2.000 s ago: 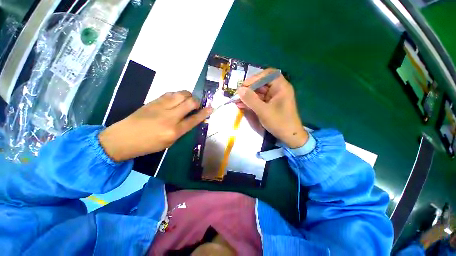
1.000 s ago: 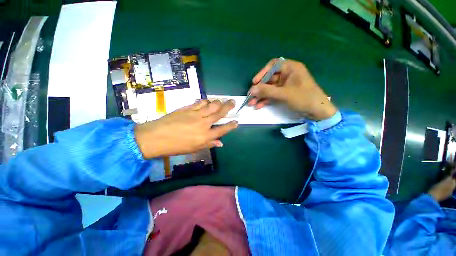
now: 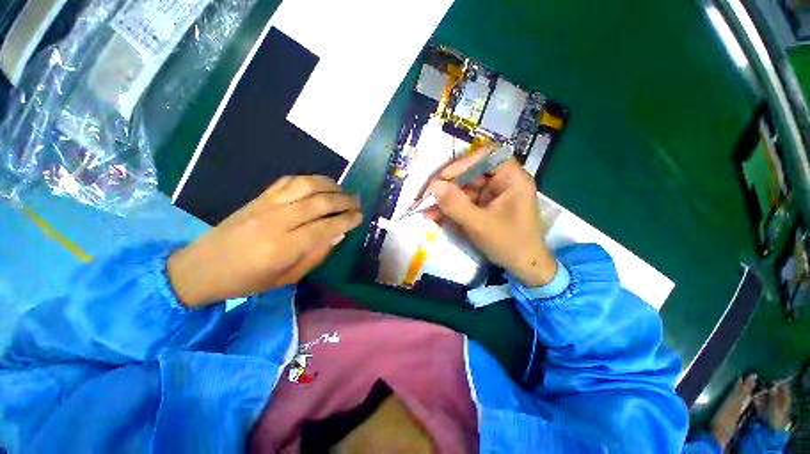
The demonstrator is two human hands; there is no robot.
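The open tablet assembly [image 3: 448, 253] lies tilted in front of me, its main board with silver shields [image 3: 503, 108] at the top end. My right hand [image 3: 497, 213] holds the pale tweezers [image 3: 487, 163] over it. Their tip is at the tablet's left edge, at a small white piece [image 3: 385, 224]; whether the tip grips it I cannot tell. My left hand [image 3: 271, 232] is just left of the tablet, fingers together and bent; nothing shows in it. An orange ribbon [image 3: 415, 266] runs down the tablet, partly hidden by my right hand.
A white liner sheet with a black area [image 3: 246, 133] lies left of the tablet. A white strip [image 3: 613, 251] lies right, partly under my sleeve. A clear plastic bag [image 3: 84, 115] is far left. Another tablet [image 3: 761, 173] and a black strip [image 3: 724, 341] are far right. Another person's hands [image 3: 755, 403] show bottom right.
My right hand has gone from the white strip back to the tablet with the tweezers. My left hand has moved left, off the strip and tablet. The view has turned.
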